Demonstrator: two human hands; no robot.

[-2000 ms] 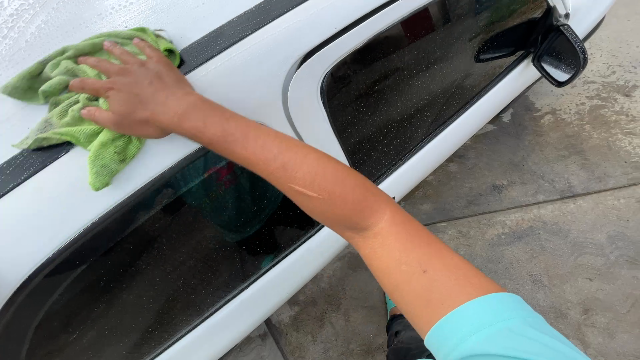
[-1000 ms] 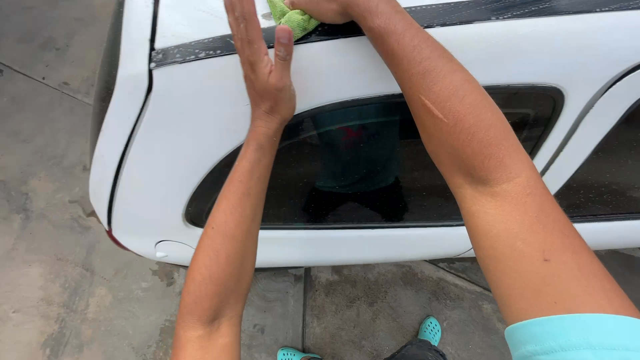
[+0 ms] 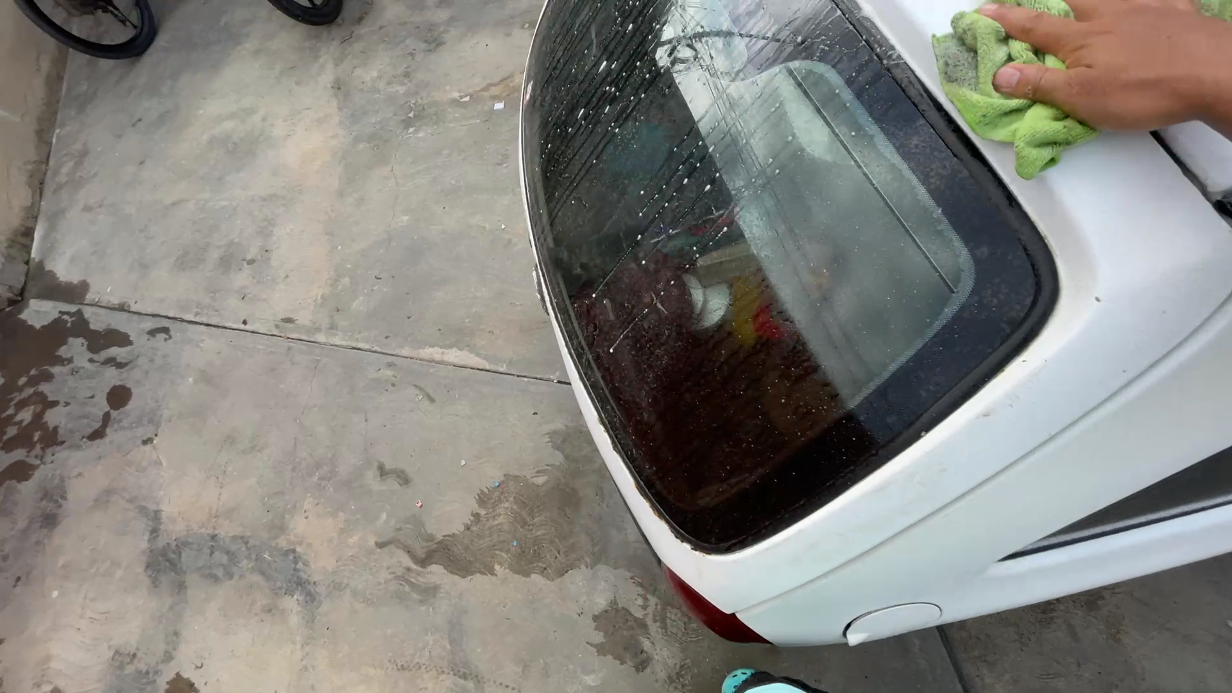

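Note:
My right hand (image 3: 1107, 67) reaches in from the right edge at the top, palm down on a bunched green microfibre cloth (image 3: 1020, 120). Its fingers point left, and the thumb lies over the cloth. The cloth is pressed on the white roof edge of a car (image 3: 1136, 221), just beside the upper corner of the rear window. Part of the cloth is dark with dirt. Streaks and drops of water cover the rear window glass (image 3: 664, 183). My left hand is out of view.
Concrete ground (image 3: 289, 404) with damp patches spreads left of the car. Wheels (image 3: 106, 29) stand at the top left near a wall (image 3: 24, 144). A red tail light (image 3: 707, 611), a round-edged fuel flap (image 3: 893, 621) and a turquoise clog (image 3: 739, 680) show low down.
The view has swung far, from the car's side windows to its rear window. One second ago my left hand was raised beside the cloth; it has left the view. My right hand stays on the cloth.

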